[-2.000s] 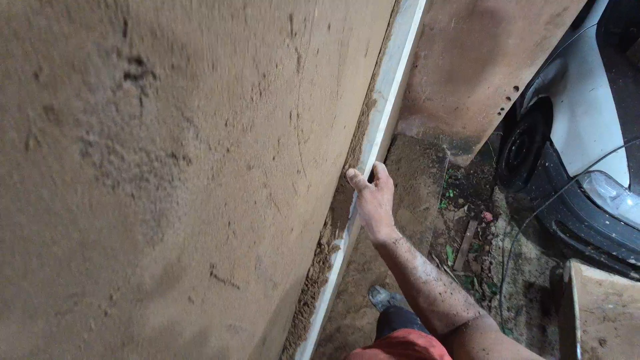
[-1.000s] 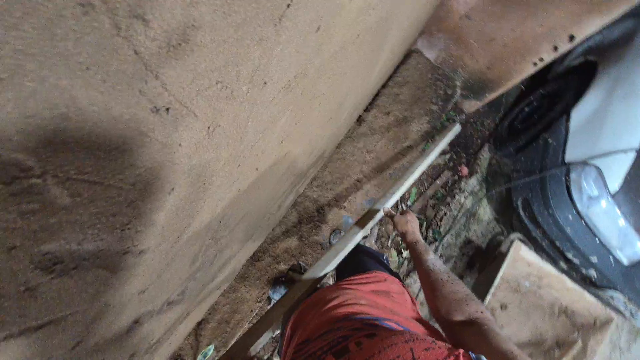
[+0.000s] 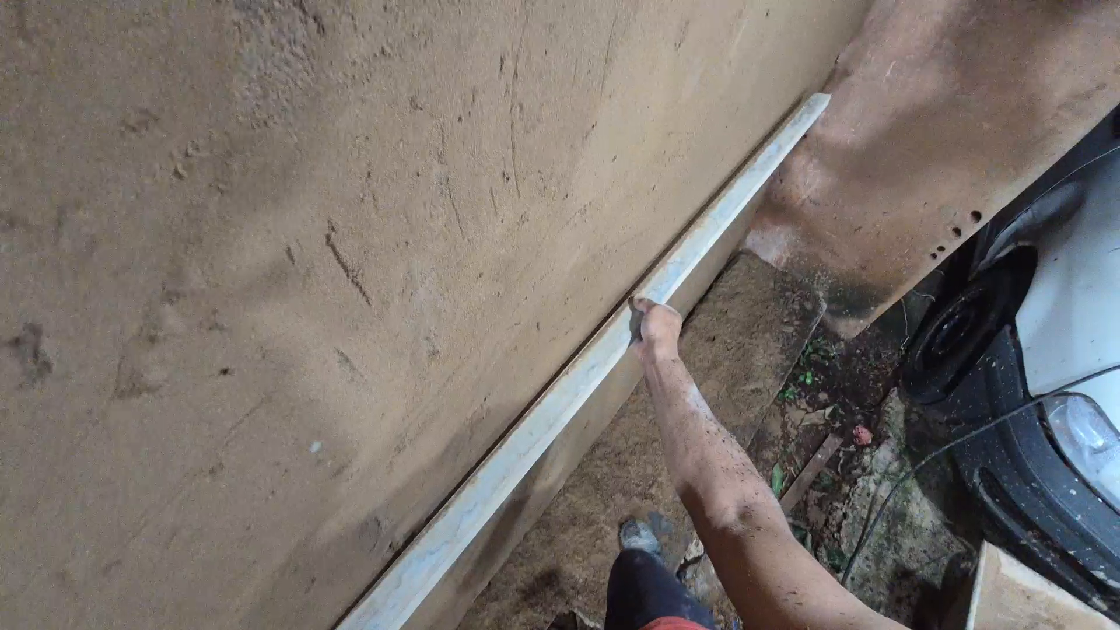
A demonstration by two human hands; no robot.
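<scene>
My right hand [image 3: 656,325] grips a long, pale straightedge [image 3: 534,437] near the middle of its visible length, with the forearm speckled by mortar. The straightedge lies at a slant along a brown plastered wall [image 3: 420,219], its far end near the corner and its near end running out of the bottom of the view. Marks and shallow scratches show in the plaster. My left hand is not in view.
A second wall face [image 3: 945,114] with several small holes stands at the upper right. Beside it is a white car [image 3: 1067,289] with a dark bumper. A cable [image 3: 910,468] crosses the littered ground, and a board-like panel [image 3: 1032,591] is at the lower right. Fallen mortar [image 3: 744,341] covers the wall's foot.
One second ago my right hand held the straightedge low, apart from the wall; now it lies along the plaster. The loose mortar seen along its edge two seconds ago no longer shows there.
</scene>
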